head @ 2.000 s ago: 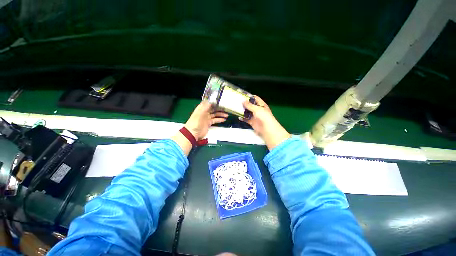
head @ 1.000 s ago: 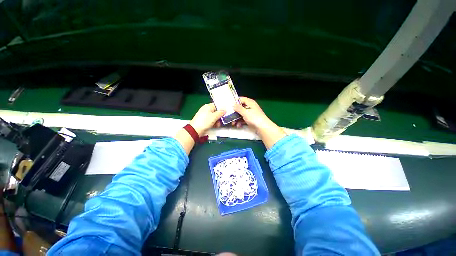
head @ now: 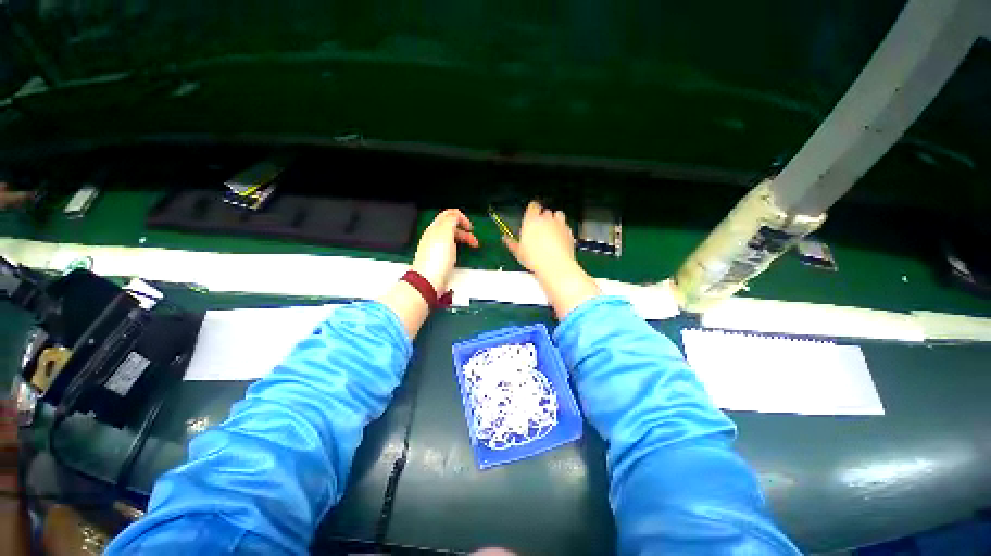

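Observation:
My left hand (head: 440,248), with a dark red wristband (head: 419,287), is over the edge of the green belt, fingers slightly curled and apart, holding nothing. My right hand (head: 543,241) reaches over the belt. A thin yellow-edged dark piece (head: 501,223) shows at its fingertips; whether it is gripped is hidden. A phone unit (head: 600,231) lies on the belt just right of that hand. The blue tray (head: 479,450) on the bench holds tangled thin white loops (head: 511,400).
A long black tray (head: 283,217) lies on the belt at left, with a yellow-edged unit (head: 253,187) at its back edge. Another unit (head: 815,254) lies behind the tape-wrapped post (head: 744,255). White papers, a spiral pad (head: 785,373) and black equipment (head: 120,358) flank the blue tray.
Both hands have let go of the raised phone unit and moved apart. A unit now lies on the belt right of my right hand. The black tray has shifted right.

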